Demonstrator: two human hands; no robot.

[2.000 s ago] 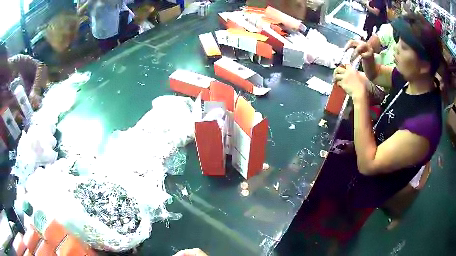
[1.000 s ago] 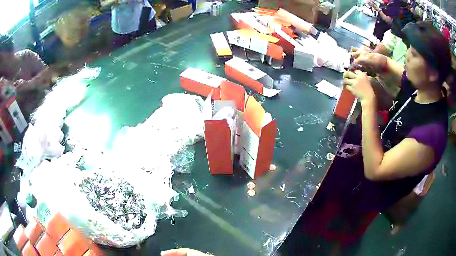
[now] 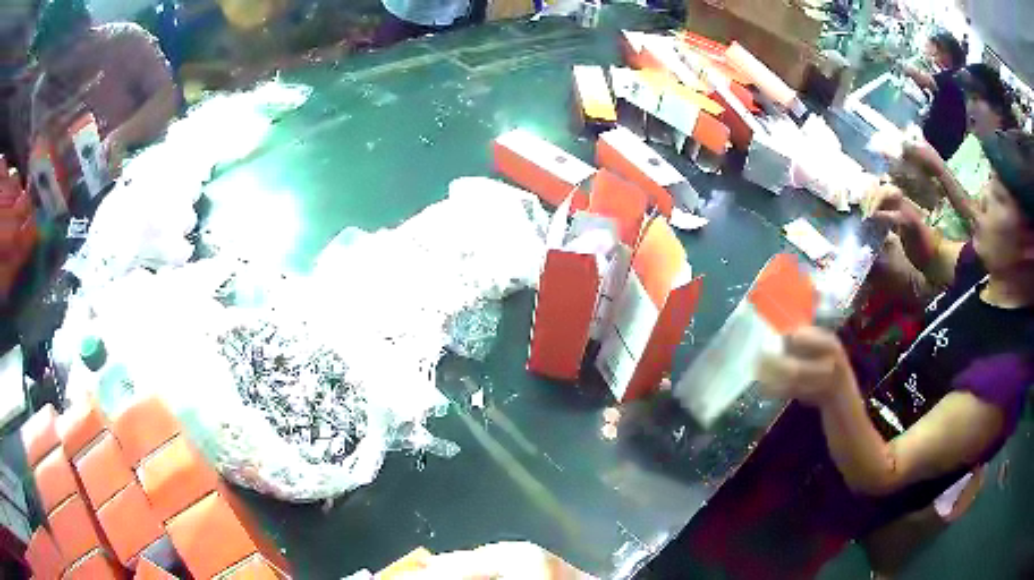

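Note:
One hand, seemingly my right hand (image 3: pixel 499 560), shows at the bottom edge, mostly cut off, fingers towards the left. It closes on a small orange and white part of a retail box (image 3: pixel 404 563), also cut off by the edge. My left hand is not in view. Two open retail boxes stand upright side by side at the table centre: the left one (image 3: pixel 564 314) with whitish contents and raised flaps, the right one (image 3: pixel 652 323) leaning slightly. An open clear bag with a silver-grey heap (image 3: pixel 297 391) lies left of centre.
Closed orange boxes (image 3: pixel 145 482) form a block at lower left, a green-capped bottle (image 3: pixel 93 354) behind. Crumpled poly bags (image 3: pixel 431 244) cover the left. More boxes (image 3: pixel 680 85) lie at the far side. A co-worker at right holds an open box (image 3: pixel 743 340) over the table edge.
The view has turned left, so things sit further right. More of my hand shows, now with a box part at its fingers. The co-worker's box has moved over the table and tilted.

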